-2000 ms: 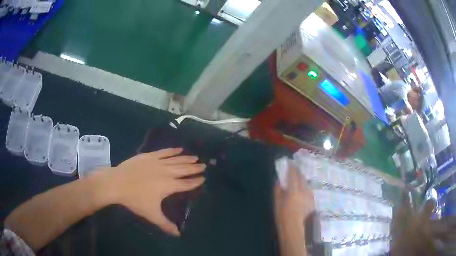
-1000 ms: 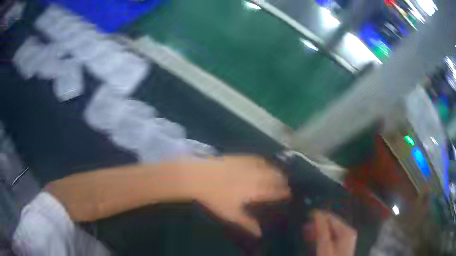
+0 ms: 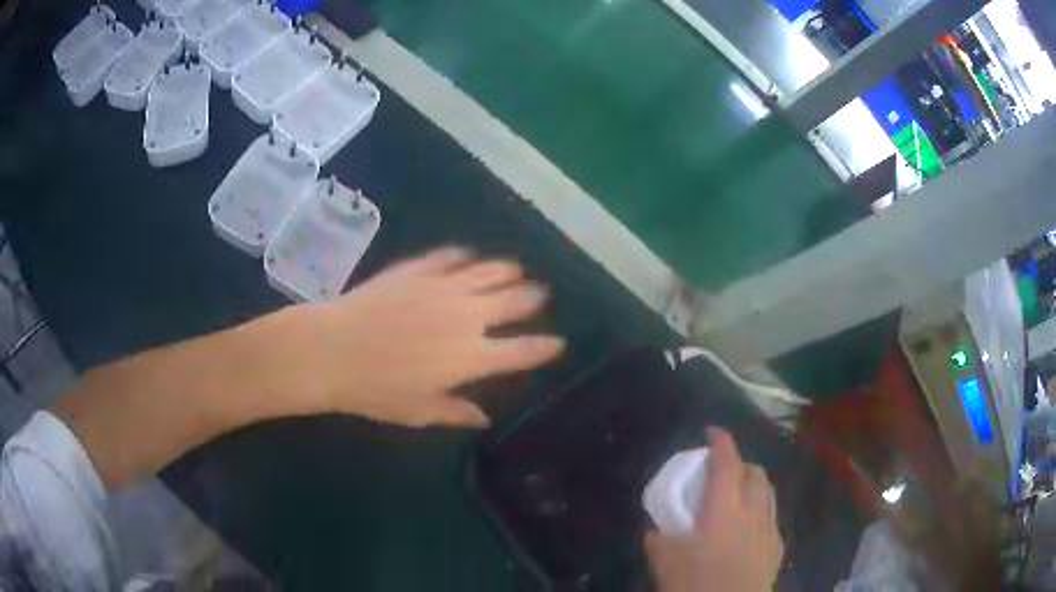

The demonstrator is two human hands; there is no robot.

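My left hand [image 3: 452,335] is over the dark mat, palm down with fingers spread, and nothing shows in it. It is beside two white adapters [image 3: 324,237], left of the test pad. My right hand [image 3: 724,526] holds a white adapter [image 3: 677,491] over the right part of the dark test pad [image 3: 567,463]; the fingers hide part of this adapter. More white adapters [image 3: 278,75] lie in a staggered row at the upper left, backs up with metal pins showing.
A pale metal post [image 3: 834,278] crosses the right side. A white cable [image 3: 735,376] lies at its base. The tester [image 3: 944,376], with green light and blue display, stands beyond a red-brown stand [image 3: 863,422]. A blurred brown shape [image 3: 967,520] is at the lower right.
The view has swung left. My right hand has left the right-hand adapter rows and now holds an adapter over the pad. My left hand has moved off the pad to its left.
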